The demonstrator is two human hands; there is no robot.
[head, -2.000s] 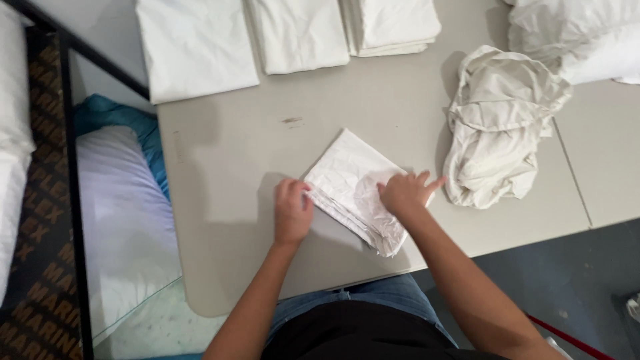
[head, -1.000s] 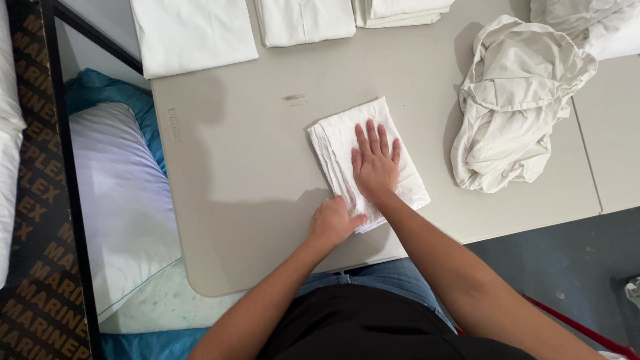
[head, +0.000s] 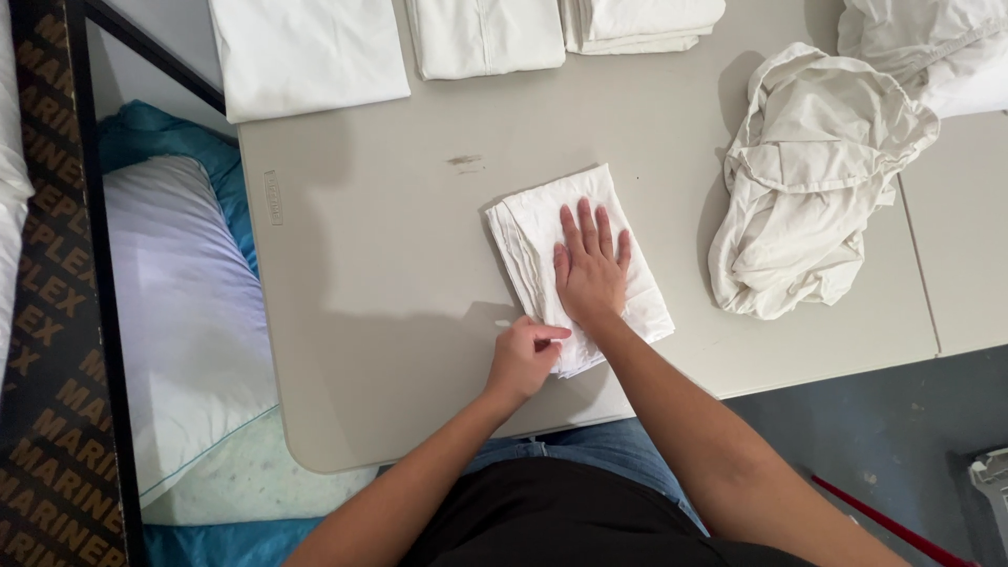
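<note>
A folded white cloth (head: 520, 228) lies at a slant on the grey plastic table (head: 378, 236), near its front edge. My right hand (head: 591, 268) rests flat on top of it with the fingers spread. At the cloth's lower left corner, my left hand (head: 528, 354) pinches the layered edge between thumb and forefinger; the other fingers are curled. Several loose layers show along the cloth's left side.
Three folded white bundles, a wide one (head: 311, 55), a narrower one (head: 488, 35) and a stack (head: 646, 24), line the far side. Crumpled off-white fabric (head: 819, 181) lies right, more white fabric (head: 929, 39) behind it. Pillows (head: 189, 315) stand left, beside a black frame (head: 102, 315).
The folded cloth has turned on the table since two seconds ago. My right hand has gone from a bent position at the cloth's right side to flat on top; my left has moved to the lower left corner.
</note>
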